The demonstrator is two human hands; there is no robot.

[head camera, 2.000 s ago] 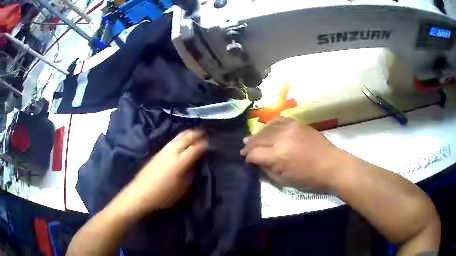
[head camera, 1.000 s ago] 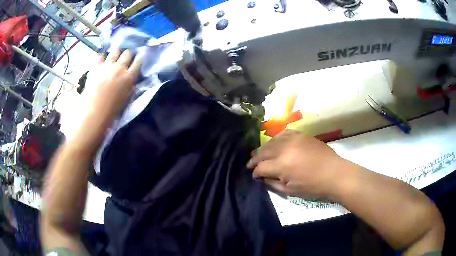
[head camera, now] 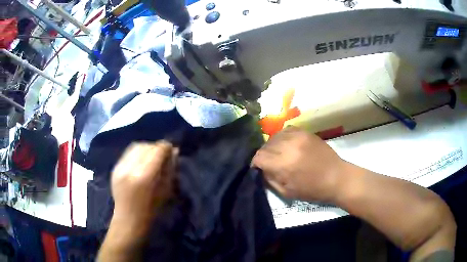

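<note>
A large dark navy garment lies over the white table's front and hangs off its edge. Its pale grey-blue inner side shows left of the needle, and a pale edge reaches the presser foot. My left hand is closed on the dark cloth, slightly blurred, its fingertips pinching a fold. My right hand pinches the garment's right edge just in front of the needle area. The needle itself is too small to make out.
The white sewing machine arm spans the back. Orange tape and a dark red strip lie right of the needle. Snips lie farther right. A black and red item and metal rods are at left.
My left hand has come from the far left back to the front, onto the dark cloth. More pale inner side now shows at the left. My right hand has barely moved.
</note>
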